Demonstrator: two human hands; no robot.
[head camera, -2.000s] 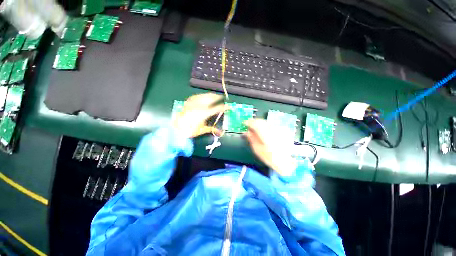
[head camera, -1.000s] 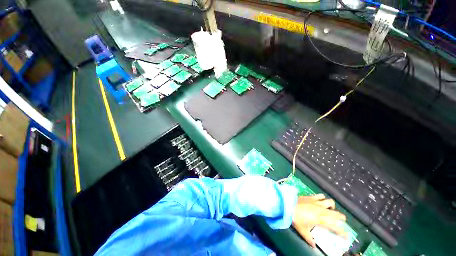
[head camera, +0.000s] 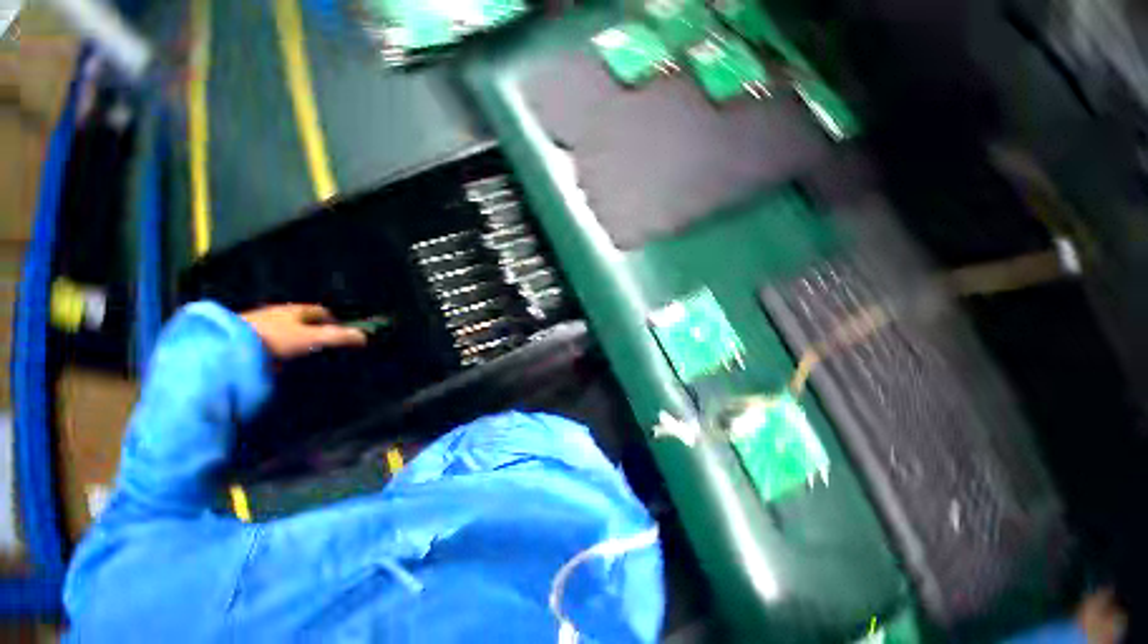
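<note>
My left hand (head camera: 305, 331) is low over the black tote (head camera: 271, 434), left of its upright boards (head camera: 466, 302). A thin green edge, seemingly a circuit board (head camera: 371, 325), shows at its fingertips. My right hand (head camera: 1102, 621) is blurred and cut off at the bottom right corner; its grip cannot be made out. One green circuit board (head camera: 700, 335) lies on the bench's front part. Another board (head camera: 778, 447) lies nearer the keyboard, with the yellowish test cable (head camera: 837, 340) reaching its edge. A white tie (head camera: 676, 429) lies beside it.
The keyboard (head camera: 925, 440) lies behind the boards. A ragged dark mat (head camera: 667, 157) has boards along its far edge. A stacked board tray (head camera: 441, 28) is at the top. Blue-framed racks (head camera: 44, 315) stand at the left, and yellow floor lines (head camera: 302, 101) run beyond the tote.
The view has swung and blurred. My left hand has moved from the boards in front of the keyboard to the tote. My right hand now shows at the corner.
</note>
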